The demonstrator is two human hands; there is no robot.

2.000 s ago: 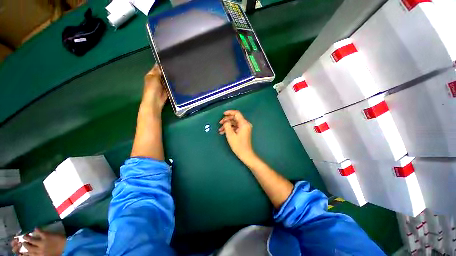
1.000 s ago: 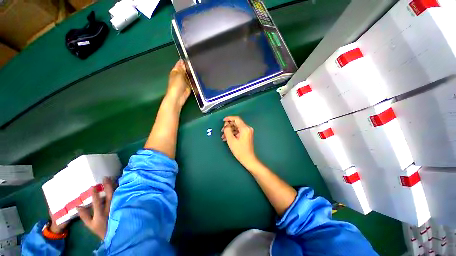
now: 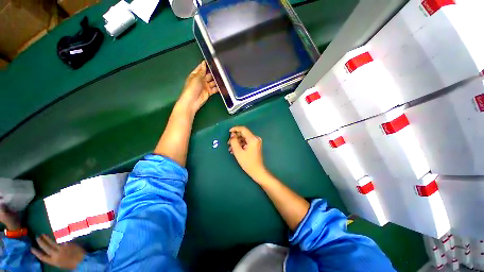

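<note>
The digital counting scale (image 3: 255, 45) stands at the top centre, its shiny pan bare and tilted in view, its right edge close to the stacked boxes. My left hand (image 3: 199, 88) is at the scale's left side, fingers partly spread near its edge; whether they touch it is unclear. My right hand (image 3: 246, 147) hovers over or rests on the green bench below the scale, fingers loosely curled, with no object visible in it. Small white scraps (image 3: 215, 143) lie just left of my right hand.
Stacked white boxes (image 3: 366, 127) with red marks rise at right. A row of white boxes (image 3: 82, 207) lies at lower left, beside a co-worker's hands (image 3: 61, 254). Paper rolls (image 3: 120, 20) and a black object (image 3: 79, 45) lie at upper left. Brown cartons (image 3: 26, 24) are beyond.
The scale has shifted right towards the stacked boxes, and my left hand has moved right with it, its fingers now more spread. White boxes at lower left have increased to a row.
</note>
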